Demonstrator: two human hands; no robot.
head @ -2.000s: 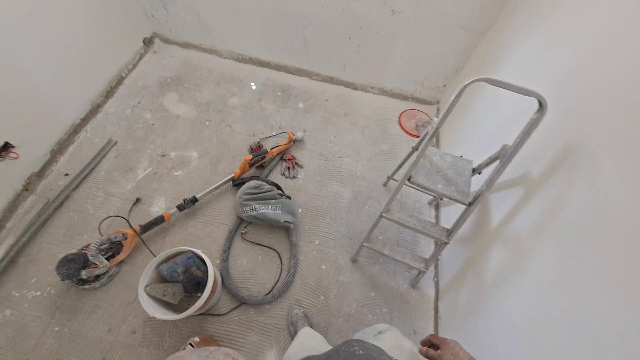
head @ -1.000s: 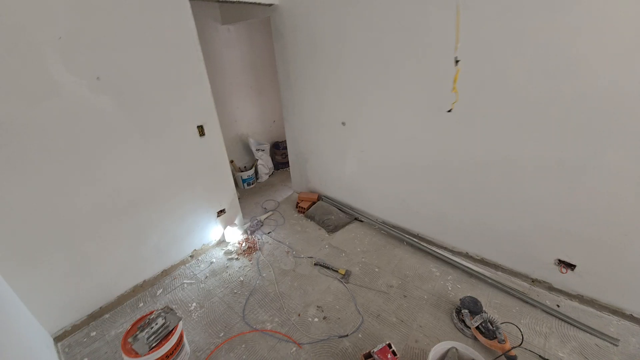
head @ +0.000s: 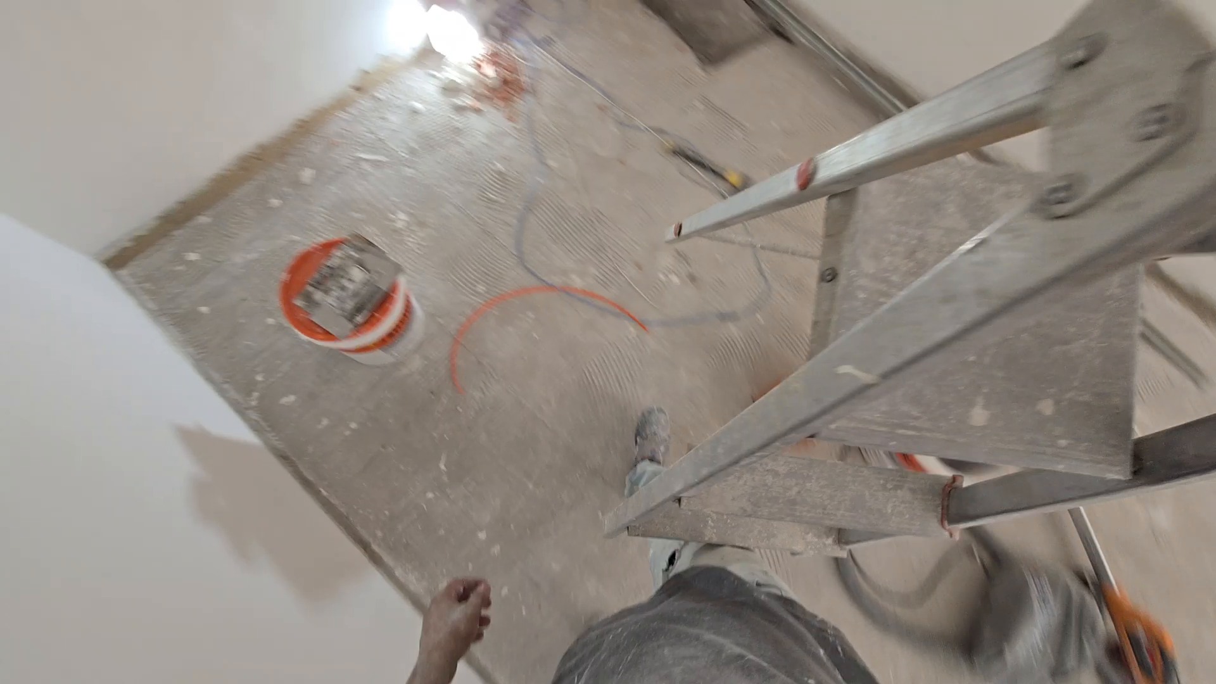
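Note:
My left hand point(head: 456, 622) hangs at the lower left, close to the foot of the white wall, its fingers loosely curled with nothing seen in them. My right hand is out of view. A metal stepladder point(head: 893, 313) fills the right side close to me, tilted in view, with its dusty platform point(head: 988, 380) and a tread point(head: 836, 494) in front of my legs. Whatever bears its upper end lies beyond the right edge. To the left on the floor stands a white bucket point(head: 389, 332) with an orange rim, a dirty flat metal tool point(head: 349, 285) lying across its top.
A bright lamp point(head: 451, 33) shines near the wall at the top. An orange hose point(head: 541, 290), a cable point(head: 527, 209) and a yellow-ended tool point(head: 708, 166) lie on the floor. A blurred grey bag point(head: 1035, 617) and an orange power tool point(head: 1140, 632) are at the lower right.
The stepladder, standing by the wall two seconds ago, is now close in front of me, tilted in view. The view has swung widely across the room.

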